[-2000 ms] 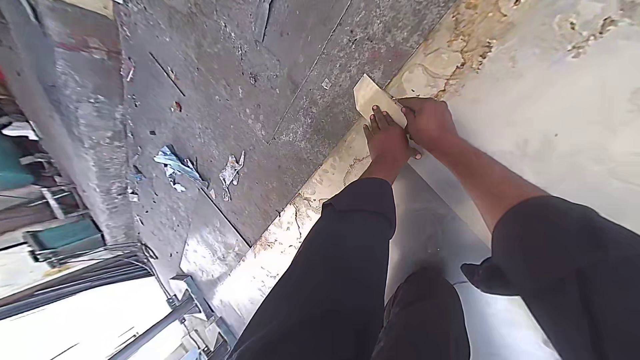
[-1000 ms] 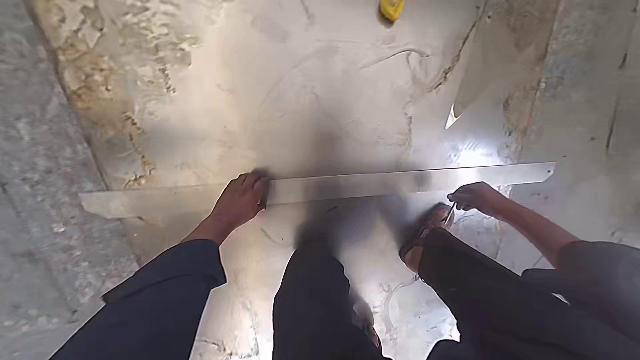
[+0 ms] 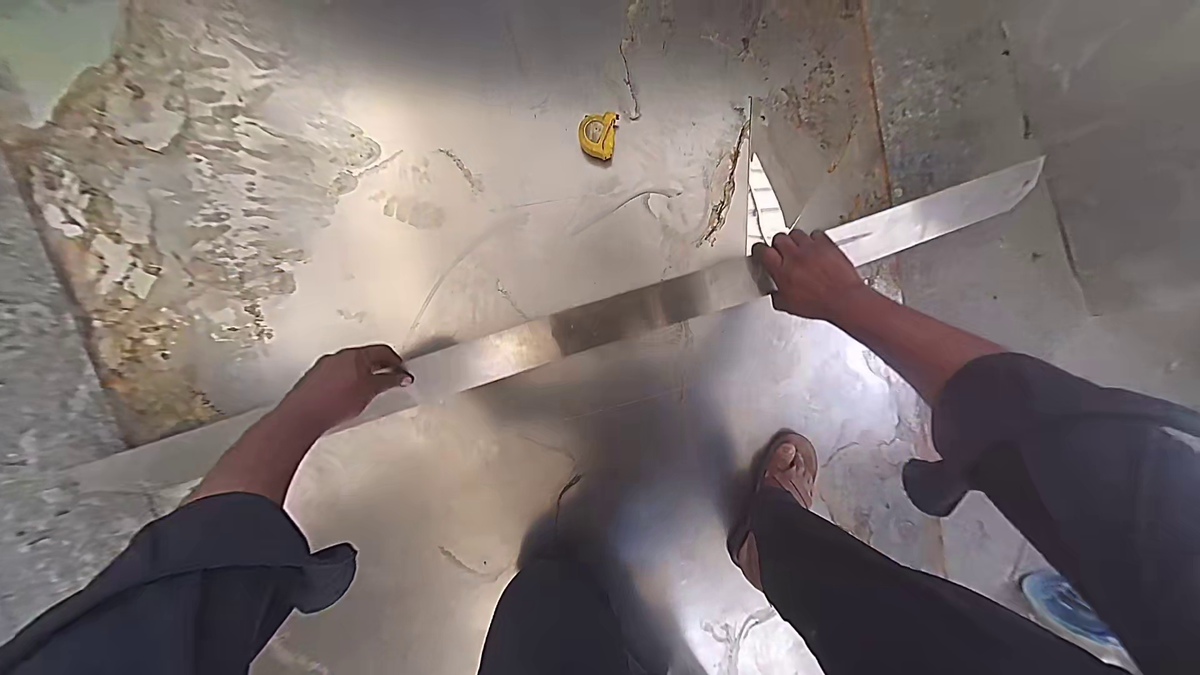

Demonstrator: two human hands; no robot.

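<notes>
A long, flat metal straightedge (image 3: 619, 314) lies slantwise across a shiny metal sheet (image 3: 525, 234), its right end higher in the view and reaching past the sheet. My left hand (image 3: 352, 380) grips its left part, with thumb and finger at the upper edge. Further right, my right hand (image 3: 811, 272) is closed over the strip near a narrow bright gap. Whether the right hand also holds a small tool cannot be told. The strip's far left end looks faint against the floor.
A yellow tape measure (image 3: 598, 137) lies on the sheet beyond the strip. My sandalled foot (image 3: 792, 469) stands on the near side. Rough grey floor (image 3: 37, 375) borders the sheet at left. A round blue object (image 3: 1069, 605) is at the lower right.
The view has swung round greatly since the oldest frame, where both hands were together at one end of the strip. Since one second ago, the strip has tilted, its right end now higher in view.
</notes>
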